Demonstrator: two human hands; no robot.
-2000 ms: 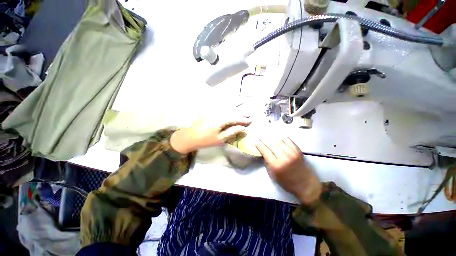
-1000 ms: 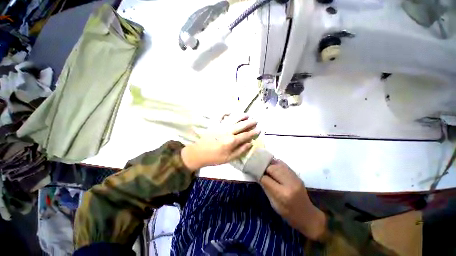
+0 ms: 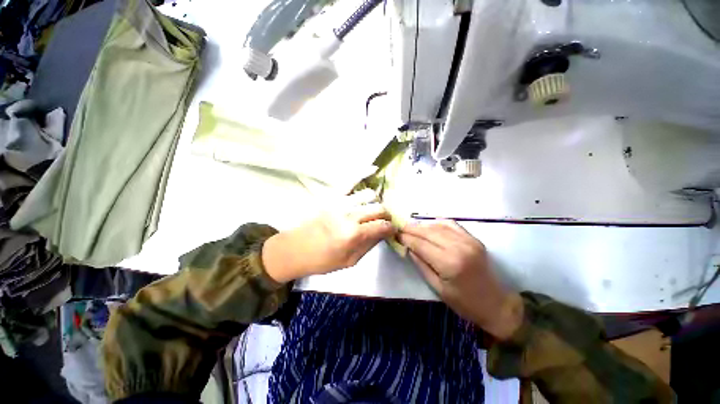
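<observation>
A pale green garment piece [image 3: 253,150] lies on the white table. Its brighter yellow-green part [image 3: 387,170] runs from my fingers up to the presser foot and needle area [image 3: 422,150]. My left hand [image 3: 328,241] pinches the cloth from the left, just below the foot. My right hand [image 3: 450,260] pinches the cloth's edge from the right, its fingertips close to the left ones. The sewing machine head [image 3: 505,71] stands above. Glare washes out part of the cloth, and whether the needle is in it cannot be told.
A stack of sage-green pieces [image 3: 118,150] lies at the table's left. The lamp head [image 3: 304,87] hangs left of the needle. The cream tension dial [image 3: 548,88] and small knob [image 3: 470,168] are on the right. Heaped cloth [image 3: 31,245] is at far left.
The cloth was held flat below the foot; its end near the right hand is now drawn up between both hands' fingertips. The right hand has moved up close to the left. The view has shifted.
</observation>
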